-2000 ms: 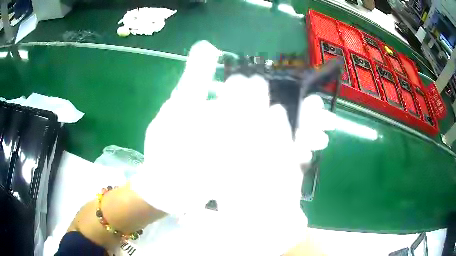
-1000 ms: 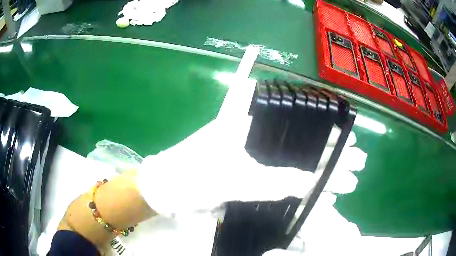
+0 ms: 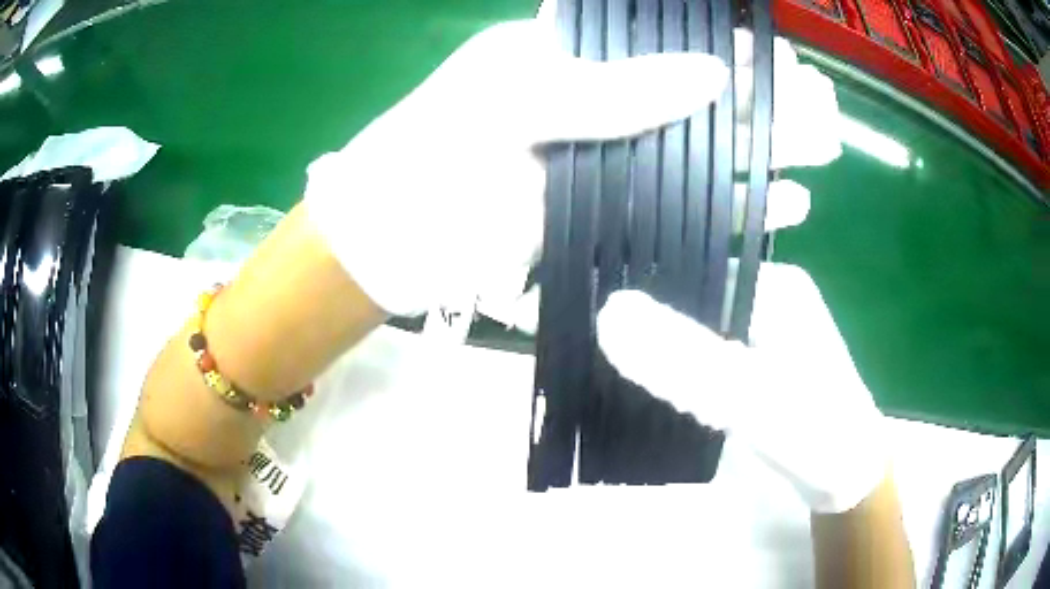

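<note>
A stack of black phone middle frames (image 3: pixel 628 242) stands lengthwise in front of me, its long edges showing as parallel ribs. My left hand (image 3: pixel 461 173), in a white glove, grips its upper part, with the thumb across the ribs and fingertips showing past the right side. My right hand (image 3: pixel 794 391), also in a white glove, holds the lower right part, with its thumb on the ribs. The rightmost frame stands slightly apart from the others. The stack's top end is cut off by the picture's edge.
A glossy black blister tray (image 3: pixel 40 299) is at the left. A red tray (image 3: pixel 910 58) with frames is at the upper right. Set-aside frames (image 3: pixel 969 518) lie at the lower right on the white surface. Clear plastic film (image 3: pixel 234 230) lies near my left forearm on the green belt (image 3: pixel 288 81).
The stack has turned more upright and shows its ribbed long side. My left hand has moved up in the picture, and my right hand now shows clearly at the lower right. The view has tilted down.
</note>
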